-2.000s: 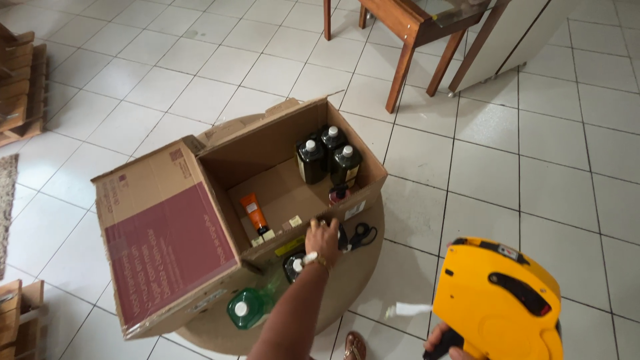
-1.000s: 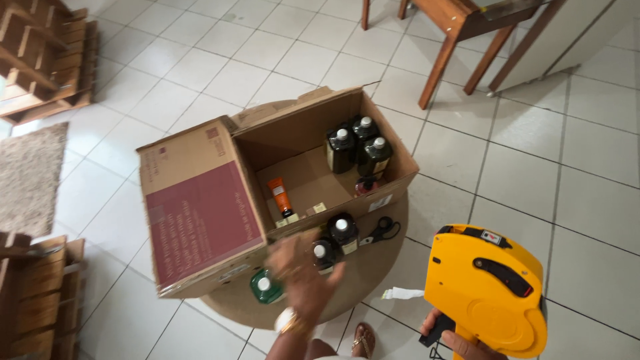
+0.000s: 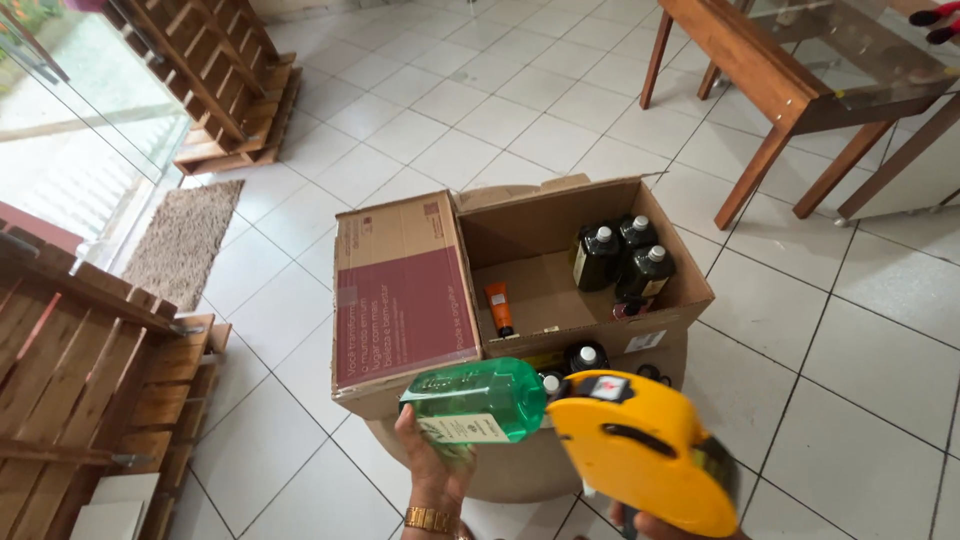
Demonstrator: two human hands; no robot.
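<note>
A green transparent bottle [image 3: 480, 401] with a pale label lies sideways in my left hand [image 3: 439, 469], its base toward the right. My right hand [image 3: 660, 525] grips the dark handle of a yellow handheld labeling gun [image 3: 645, 450], whose front is at the bottle's base; whether they touch I cannot tell. Just behind them stands an open cardboard box [image 3: 397, 300]. Inside it are dark bottles with white caps [image 3: 598, 259], an orange tube [image 3: 499, 307] and a small reddish bottle [image 3: 628, 309]. More dark bottles [image 3: 587, 357] stand outside the box's near wall, partly hidden by the gun.
The box rests on a round brown surface [image 3: 502, 469], with black scissors [image 3: 651, 371] partly hidden there. Wooden pallet shelves [image 3: 97, 375] stand on the left beside a shaggy mat [image 3: 184, 244]. A wooden table with a glass top [image 3: 757, 67] is at the back right.
The green bottle stood beside the box earlier; my left hand has taken hold of it and lifted it. The labeling gun has come close to its base. The view has shifted, showing more of the left side.
</note>
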